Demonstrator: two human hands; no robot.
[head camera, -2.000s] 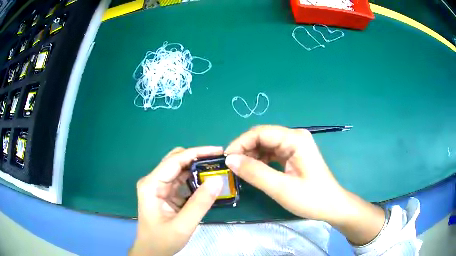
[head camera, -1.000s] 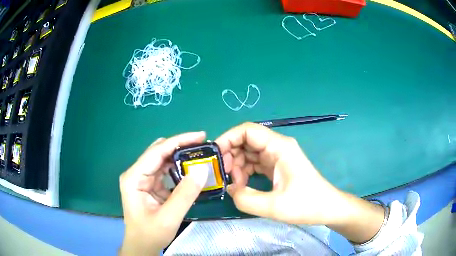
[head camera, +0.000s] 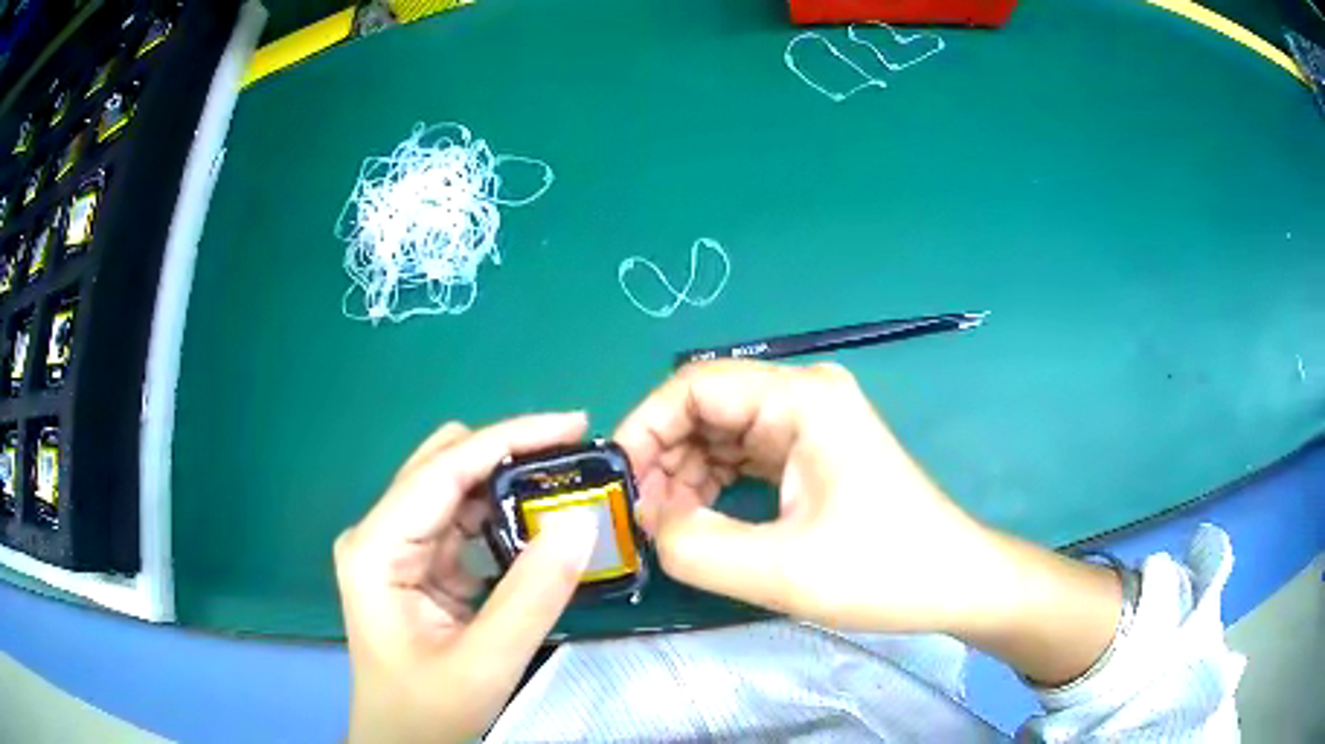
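Note:
A black rounded-square watch housing (head camera: 564, 471) is held over the green mat near its front edge, open face up. A yellow-orange border surrounds a silver-white rectangle (head camera: 605, 548) in it. My left hand (head camera: 458, 567) grips the housing from the left, thumb on the pale rectangle. My right hand (head camera: 814, 502) has thumb and index finger close together at the housing's right edge. Whether a thin sealing ring is between those fingertips cannot be made out.
A tangled pile of pale sealing rings (head camera: 422, 225) lies at left, a single twisted ring (head camera: 676, 281) beyond the hands. Black tweezers (head camera: 843, 337) lie behind my right hand. A foam tray (head camera: 124, 313) with housings is at far left. A red bin (head camera: 901, 10) is at the back.
The view has shifted, so the mat's items sit further left. My right fingertips have moved from the housing's top right corner down to its right side. The tweezers show more fully.

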